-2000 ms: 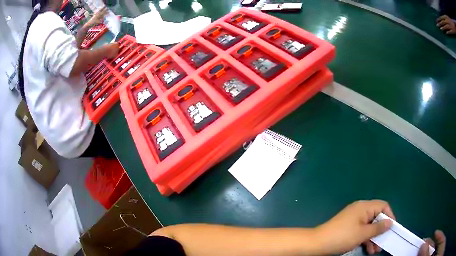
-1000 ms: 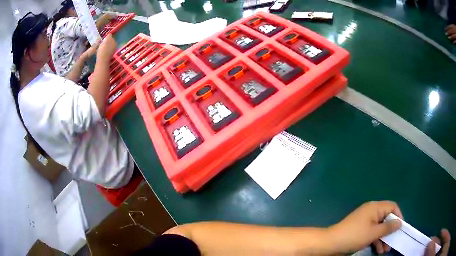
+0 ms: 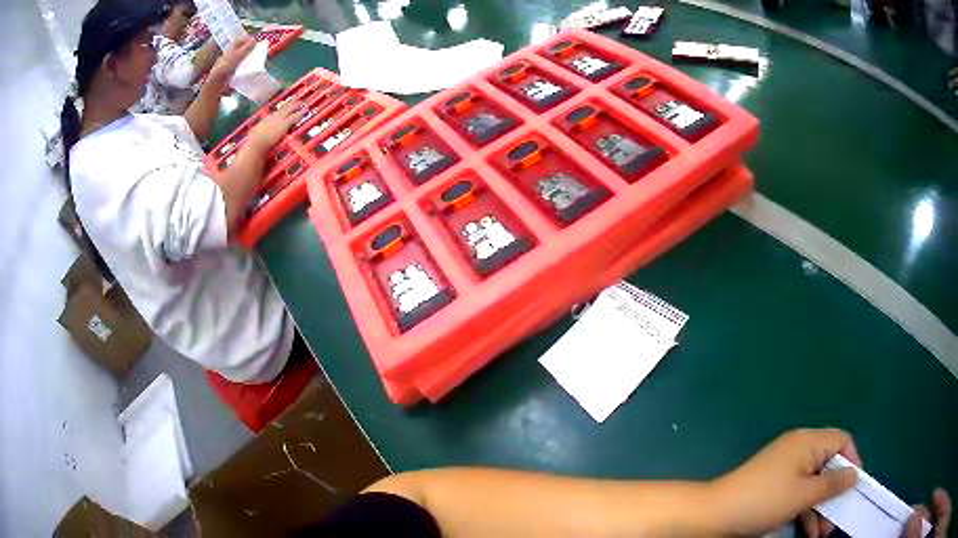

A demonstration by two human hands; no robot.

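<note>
My left hand (image 3: 790,481) reaches in from the bottom edge and pinches a white folded sheet or strip (image 3: 863,504) with a dark line along it, at the lower right. My right hand (image 3: 931,517) is cut off by the lower right corner; only its fingers show, at the strip's other end. A coral-red foam tray (image 3: 494,271) lies stacked on another, with dark red part-built phones (image 3: 485,233) in its two rows of pockets. A white label sheet (image 3: 609,352) with small marks along its top edge lies beside the stack.
A person in a white top (image 3: 158,226) sits at the left, over another red tray (image 3: 368,108). White sheets (image 3: 415,63) lie behind the stack. A small phone part (image 3: 716,53) lies at the back. A brown carton (image 3: 275,462) stands below the bench edge. A pale stripe (image 3: 840,265) crosses the bench.
The view has shifted, so the trays and label sheet appear further right. The seated person's hand has come down to their tray. My hands still hold the white strip in much the same way.
</note>
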